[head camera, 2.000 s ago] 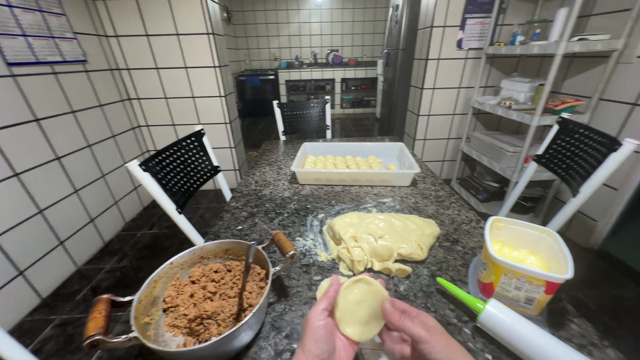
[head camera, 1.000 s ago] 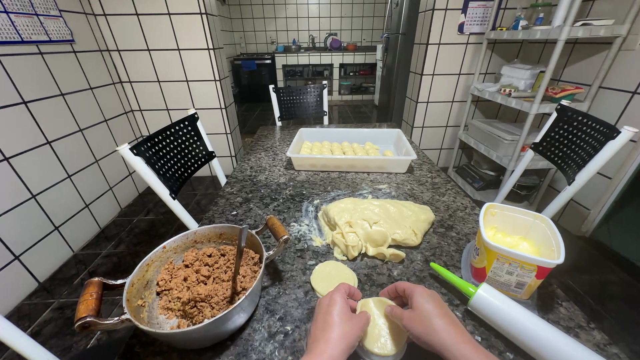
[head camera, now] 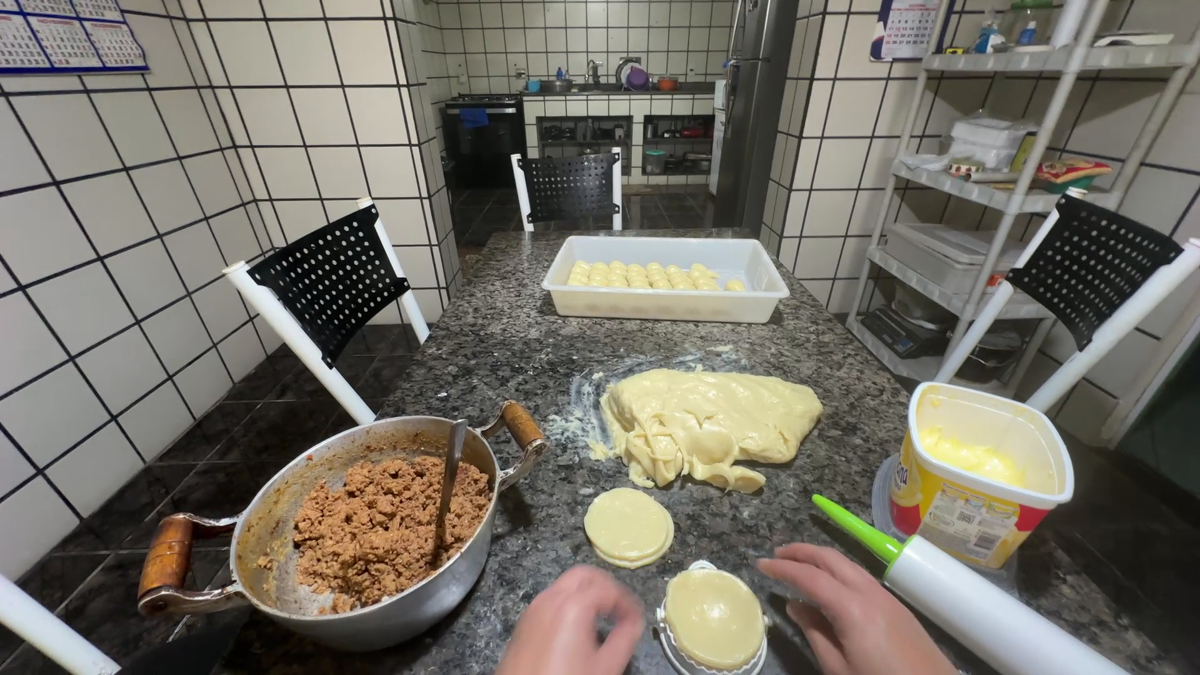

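Observation:
A round dough disc (head camera: 714,617) lies on a small white plastic dumpling mold (head camera: 673,654) at the near edge of the view. Just left of it is my left hand (head camera: 577,623), blurred, its fingers curled and nothing seen in them. My right hand (head camera: 848,609) is on the other side, fingers apart and empty. Stacked dough discs (head camera: 629,527) rest on the granite table beyond the mold. Behind them spreads a large slab of dough (head camera: 717,422). At left, an aluminum pot (head camera: 361,619) holds cooked ground meat (head camera: 384,525) with a metal spoon (head camera: 450,487) standing in it.
A rolling pin (head camera: 984,609) with a green handle lies at right, beside an open margarine tub (head camera: 984,506). Farther back on the table (head camera: 487,347), a white plastic tray (head camera: 666,305) holds rows of small dough pieces (head camera: 647,275). Chairs stand around the table.
The dough disc that was in my hands two seconds ago now lies on the mold. Both hands have drawn away from it, one to each side.

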